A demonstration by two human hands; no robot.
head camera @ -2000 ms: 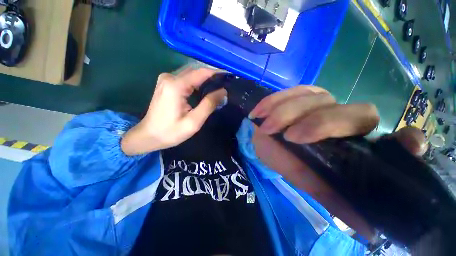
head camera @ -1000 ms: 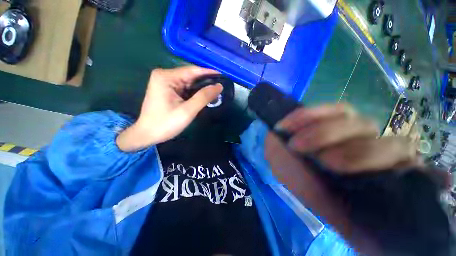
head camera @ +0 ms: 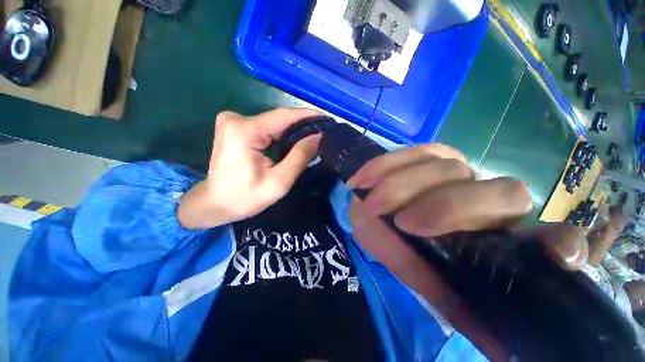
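My left hand (head camera: 247, 166) holds a round black unit (head camera: 303, 130) between thumb and fingers, in front of my chest. My right hand (head camera: 431, 187) is wrapped around a thick black electric screwdriver (head camera: 350, 150). The tool's nose is against or right at the unit's face and hides its centre. The bit and any screw cannot be seen. The tool's rear is large and blurred at the lower right.
A blue plastic tray (head camera: 339, 94) at the top holds a screw feeder (head camera: 382, 30) on a white sheet. A cardboard tray (head camera: 71, 85) with black units is at the left. Spaced black units (head camera: 573, 67) run along the right lane, near another cardboard tray (head camera: 562, 194). Another person's arm (head camera: 602, 237) shows at far right.
The screwdriver has moved left from beside the blue tray's corner to the unit, covering the unit's ring mark that showed one second ago. Both hands keep their hold.
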